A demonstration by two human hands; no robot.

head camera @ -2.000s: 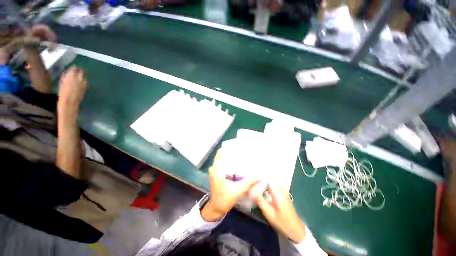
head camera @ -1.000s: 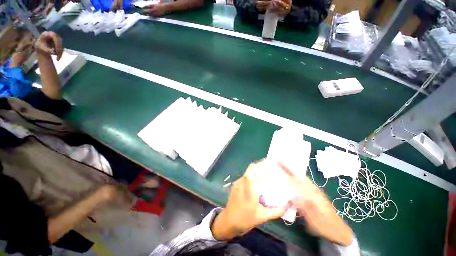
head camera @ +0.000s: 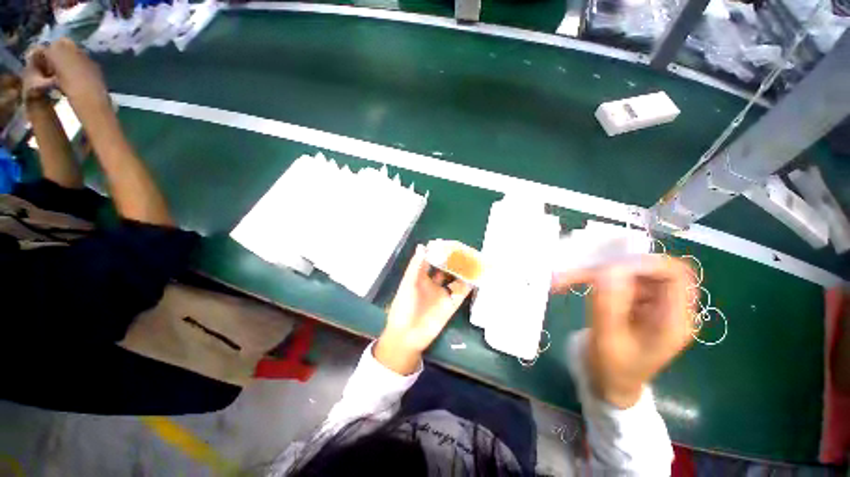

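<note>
My left hand [head camera: 419,312] holds a small white carton [head camera: 431,250] with its open end up, showing a yellow-brown inside; most of the carton is hidden by my fingers. My right hand [head camera: 638,321] is blurred, over the small white pieces [head camera: 596,238] at right of centre; whether it grips one cannot be told. Thin white cord loops [head camera: 710,324] show right of that hand, partly hidden. A stack of flat white pieces [head camera: 514,279] lies between my hands. A row of white cartons [head camera: 331,224] with raised flaps lies left of my left hand.
A white carton [head camera: 637,113] lies on the central belt beyond the white strip [head camera: 373,156]. A slanting grey post [head camera: 746,163] stands at right, with white cartons [head camera: 790,212] behind it. A co-worker's arms [head camera: 112,140] are at left. Clear bags [head camera: 718,42] lie behind the far rail.
My hands have come apart. My left hand has moved left with the carton, whose open end now shows. My right hand has moved right over the small white pieces. The view has shifted slightly.
</note>
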